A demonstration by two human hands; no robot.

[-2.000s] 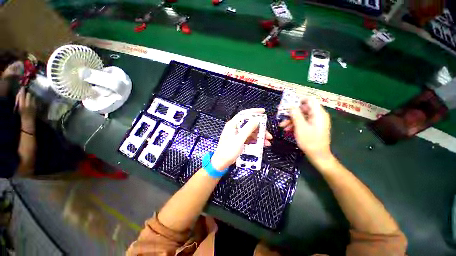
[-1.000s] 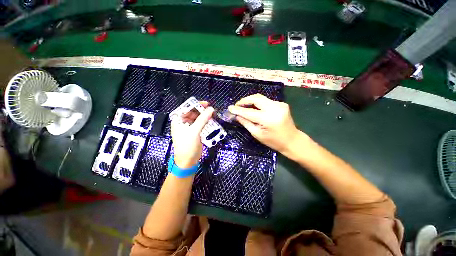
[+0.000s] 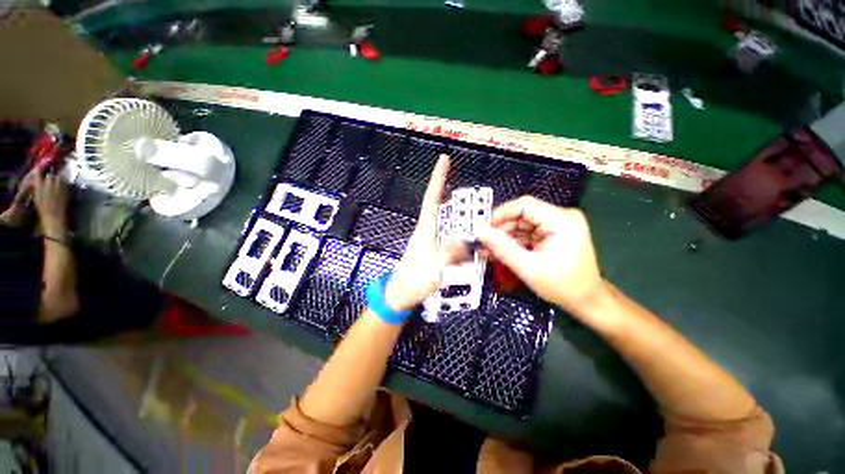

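Note:
My left hand (image 3: 428,250), bare with a blue wristband, holds a white housing frame (image 3: 456,294) over the black tray. Its index finger points up, away from the frame. My right hand (image 3: 548,248) pinches a small pale plate (image 3: 470,209) dotted with small details, held at the upper end of the frame. Something red shows below my right fingers; I cannot tell what it is. The black blister tray (image 3: 324,294) lies under both hands, with three white housings (image 3: 289,271) in its left pockets.
A white fan (image 3: 153,153) stands left of the tray. A green belt (image 3: 519,102) beyond the pale edge carries a pale unit (image 3: 651,108), a red piece (image 3: 608,85) and other parts. A dark reddish rectangle (image 3: 767,183) is at the right. Another person's hands (image 3: 44,199) are at far left.
The view has swung, so the scene sits further right. The housing is now upright instead of slanted, my left index finger is raised, and the plate is at the frame's upper end.

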